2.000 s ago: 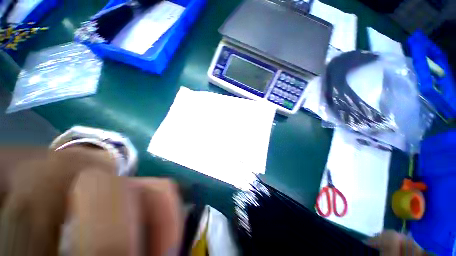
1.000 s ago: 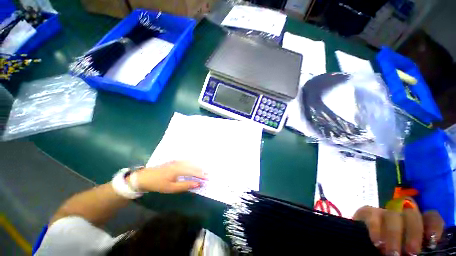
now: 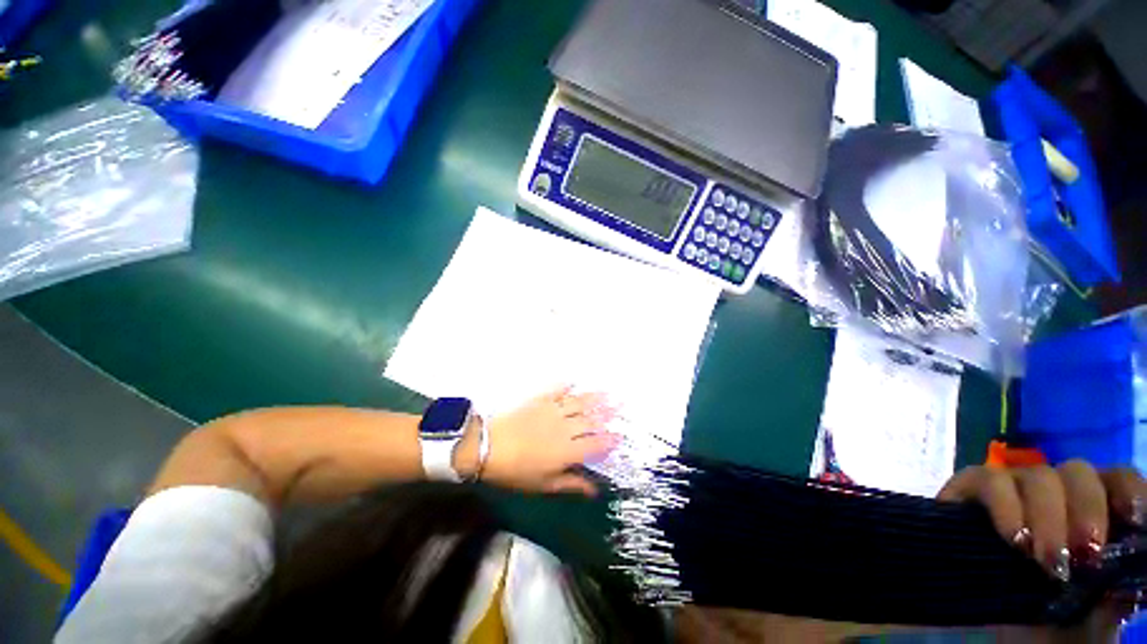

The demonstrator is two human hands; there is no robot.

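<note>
A thick sheaf of black wires with silvery ends lies across the bottom right. My right hand is shut around its far right part. My left hand, with a watch on the wrist, rests palm down over the lower edge of a white paper sheet. Its fingers are apart, with the fingertips at the silvery wire ends. A counting scale with a bare grey pan stands behind the paper.
A blue bin at upper left holds black wires and paper. Clear bags lie at left. A bag of curved black wires lies right of the scale. Printed paper, a small blue tray and a blue bin are at right.
My left hand came down onto the paper, then moved right to the wire ends. The sheaf now lies more level and covers most of the scissors. My right hand still grips it.
</note>
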